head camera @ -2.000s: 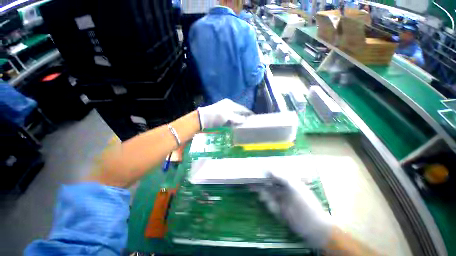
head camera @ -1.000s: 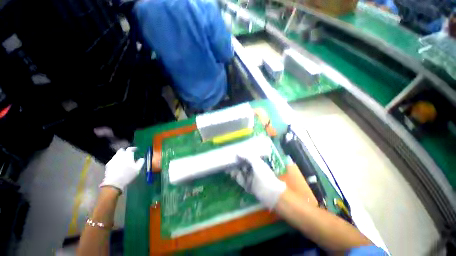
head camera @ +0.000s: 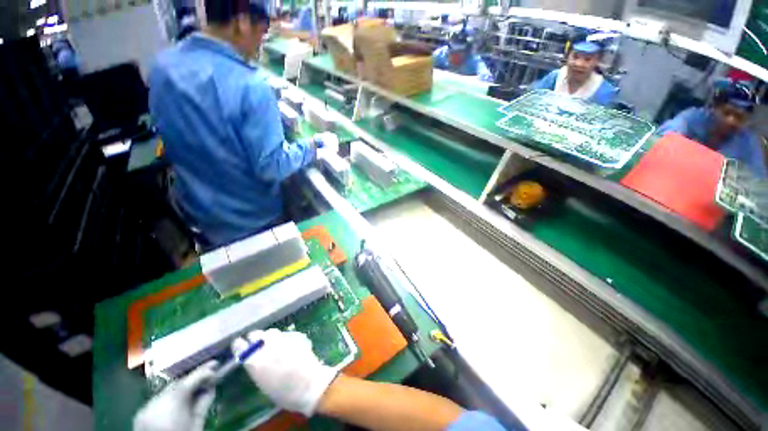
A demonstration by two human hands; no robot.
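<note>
A blue marker pen [head camera: 250,351] lies between my two gloved hands above the near part of the green circuit board [head camera: 177,316]. My left hand [head camera: 178,402], at the bottom left, is closed on its lower end. My right hand [head camera: 289,370] has its fingers closed at the blue end. A long low silver heatsink [head camera: 240,320] lies across the board behind my hands. A taller heatsink [head camera: 254,257] stands farther back beside a yellow strip [head camera: 274,276]. My hands hide the near part of the board.
An orange fixture [head camera: 370,338] shows around the board. An electric screwdriver [head camera: 386,290] lies at its right. The pale conveyor [head camera: 472,295] runs beyond, with a board with heatsinks [head camera: 370,187] upstream. A worker in blue [head camera: 223,139] stands beyond the bench. Bare-looking boards [head camera: 577,126] lie on the right shelf.
The view has swung to the right. The pen has left the mat's left edge and is in my hands. My left hand has come over the board; my right hand has left the long heatsink.
</note>
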